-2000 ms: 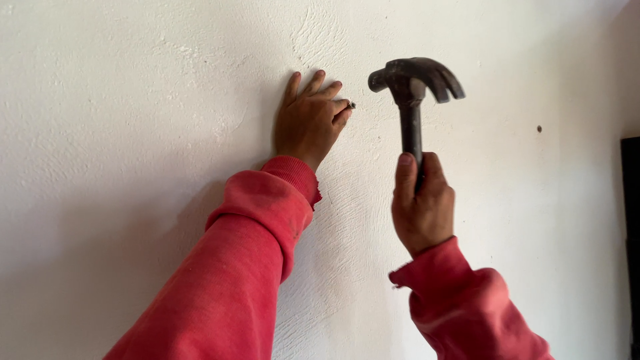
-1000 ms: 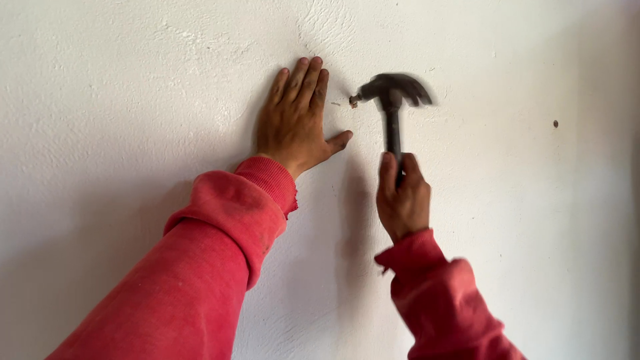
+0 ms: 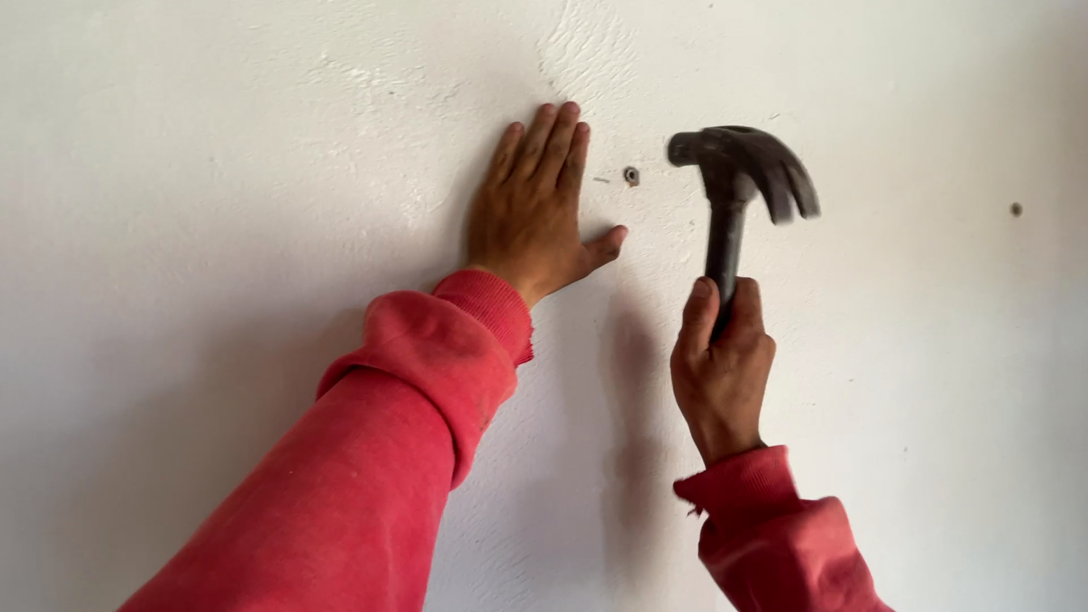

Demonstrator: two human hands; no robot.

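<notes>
My left hand (image 3: 535, 212) lies flat against the white wall, fingers pointing up and thumb out to the side, holding nothing. Just right of its fingertips, a small round plug or fastener (image 3: 631, 176) sits in the wall; its exact kind is too small to tell. My right hand (image 3: 722, 365) grips the dark handle of a claw hammer (image 3: 735, 166) upright. The hammer's striking face points left towards the small fastener, a short way to its right and apart from it. The claw curves off to the right.
The white plastered wall (image 3: 255, 212) fills the view, with rough, ridged patches near the top. A small dark hole or plug (image 3: 1016, 209) is in the wall at the far right. Shadows of the arms fall on the wall.
Two seconds ago my left fingers held the small piece at the wall; they have let go and lie flat left of it. The hammer was at the piece one second ago and is now back right.
</notes>
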